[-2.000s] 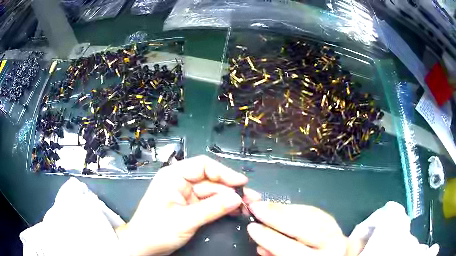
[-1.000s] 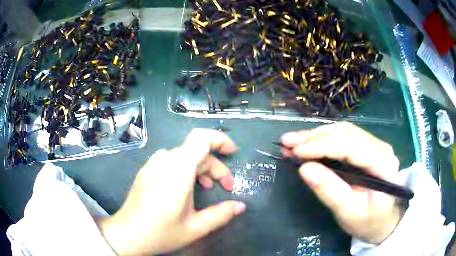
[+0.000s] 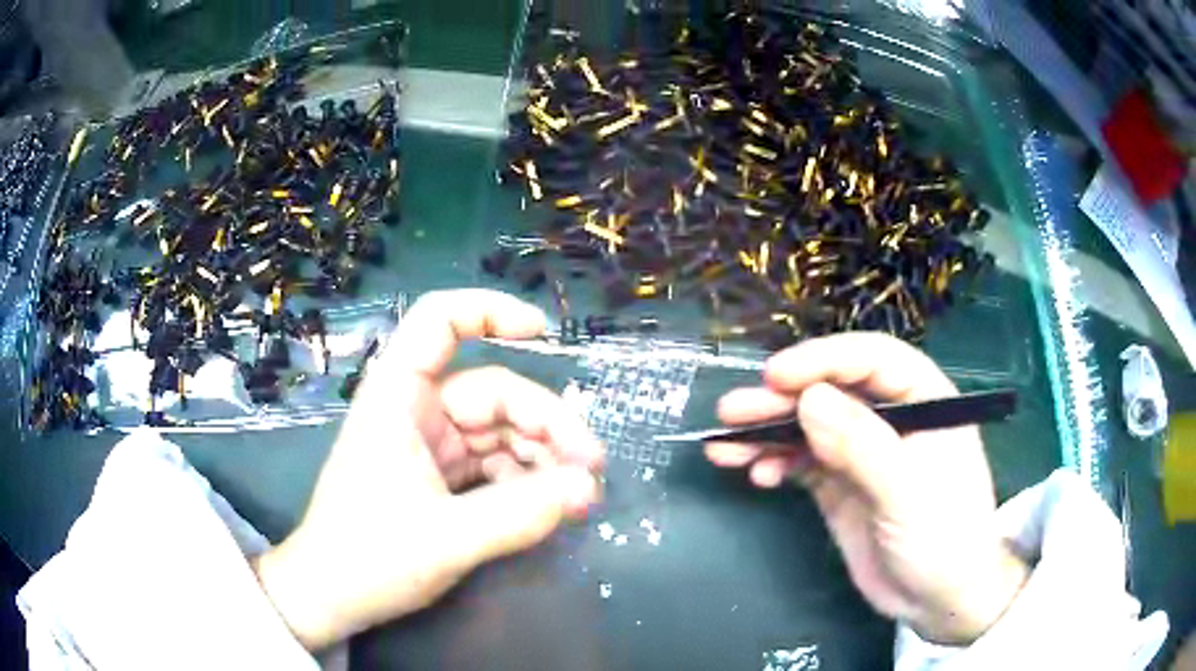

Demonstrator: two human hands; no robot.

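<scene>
My right hand [image 3: 892, 492] holds slim black tweezers [image 3: 964, 409]; their fine tip points left, at the lower right part of a clear, grid-patterned pad sheet [image 3: 639, 393]. The sheet overlaps the near edge of the right tray. My left hand [image 3: 453, 479] is left of the sheet, fingers curled and thumb near the fingertips, close to the sheet's left edge. Whether it holds the sheet or a small part cannot be told. Several tiny whitish pads [image 3: 649, 531] show as specks on the green mat below the sheet.
The left tray [image 3: 236, 426] holds scattered black parts with gold tails. The larger right tray [image 3: 944, 361] is heaped with them. At right are a clear ridged strip [image 3: 1065, 328], a red item [image 3: 1144, 144], papers [image 3: 1128, 236], a clear small item [image 3: 1142, 393] and a yellow item [image 3: 1184, 465].
My hands, together two seconds ago, are apart. Since one second ago the sheet shows farther up, over the tray's edge, and the tweezers' tip has come to it. The view has shifted.
</scene>
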